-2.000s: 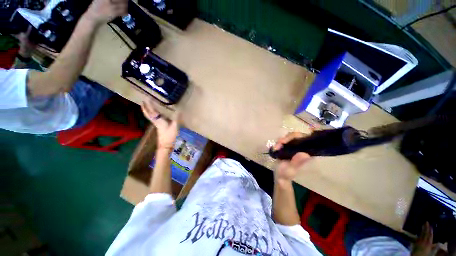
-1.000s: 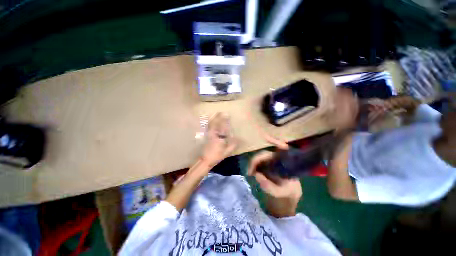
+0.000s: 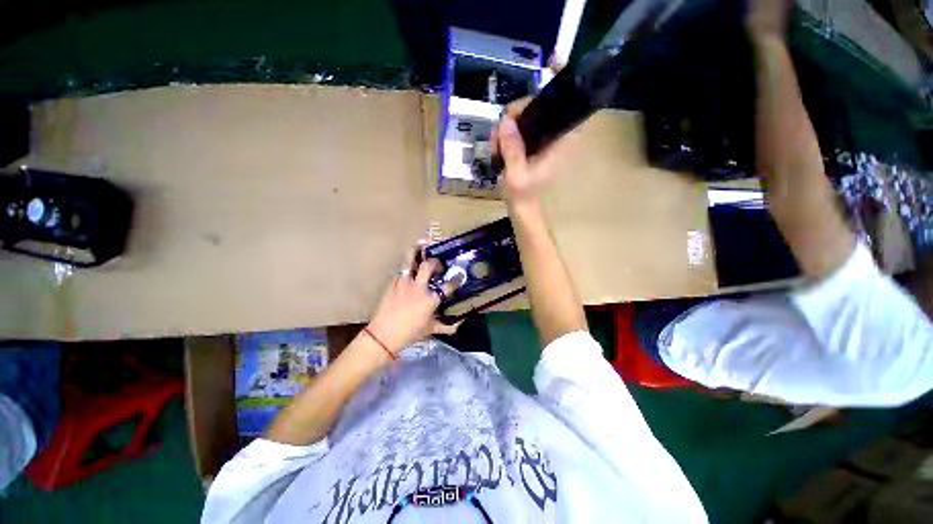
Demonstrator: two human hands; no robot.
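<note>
My left hand (image 3: 414, 299) holds the left end of a black housing (image 3: 491, 264) on the bench in front of me. A silver-white disc sits inside the housing near my fingers. My right hand (image 3: 520, 154) is shut on a thick black electric screwdriver (image 3: 558, 107), slanting up to the right. The screwdriver's tip is at the metal pick-up front of the blue and white screw feeder (image 3: 455, 123); my hand partly hides this spot. Screws are too small to make out.
Another black housing (image 3: 72, 217) lies at the bench's (image 3: 276, 205) far left. A neighbour's arm (image 3: 798, 164) reaches over the bench on the right, beside dark housings and a dark flat mat (image 3: 752, 241). Red stools (image 3: 107, 425) and an open compartment (image 3: 281, 368) are below.
My left hand has taken hold of the housing, which has moved left and nearer me. My right hand has raised the screwdriver to the feeder. The neighbour's arm now reaches forward.
</note>
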